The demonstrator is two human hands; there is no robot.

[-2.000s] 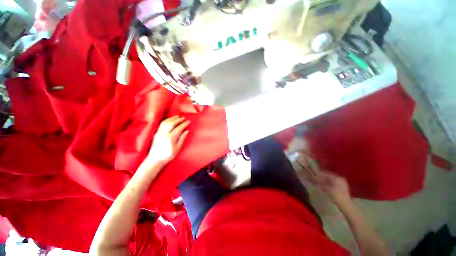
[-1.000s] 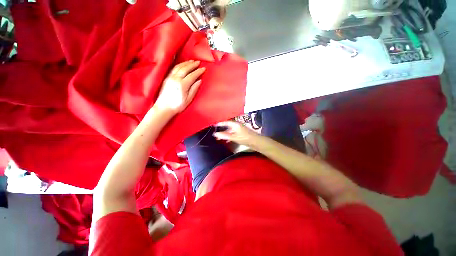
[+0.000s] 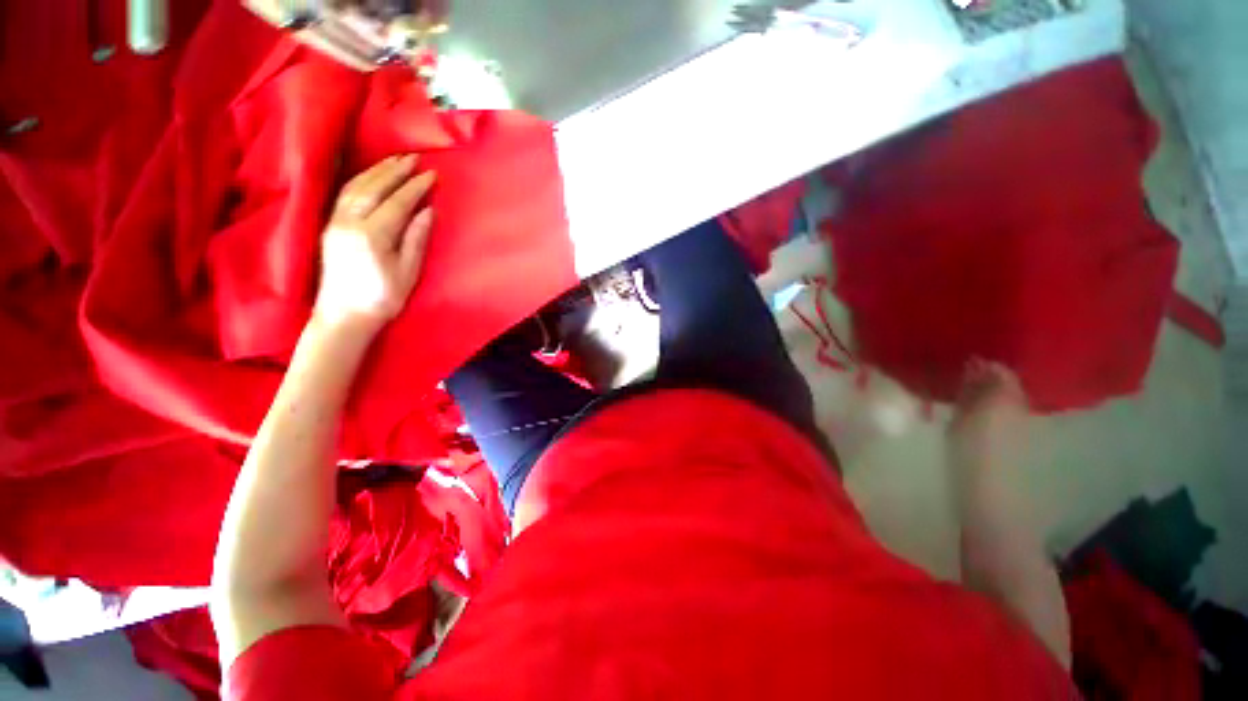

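My left hand [image 3: 377, 247] lies palm down on the red garment panel [image 3: 496, 206], its fingers slightly spread and not closed on the cloth. The panel's straight right edge lies on the white table, and its lower part hangs over the front edge. My right hand [image 3: 992, 384] is blurred at the lower edge of the stack of red cut pieces [image 3: 1013, 247], low at the right. Its fingertips blend into the cloth, so a grip cannot be made out. The sewing machine's needle area is blurred at the top edge.
The white table [image 3: 725, 158] runs up to the right, with snips lying near the top edge. A red garment bundle [image 3: 151, 274] covers the left. More red cloth [image 3: 397, 548] is crumpled beside my lap. Dark and red scraps [image 3: 1150, 562] lie on the floor at lower right.
My right hand has moved from above my lap to the red stack at the right. My left hand stays on the panel. The view has shifted, and the machine is mostly out of the picture.
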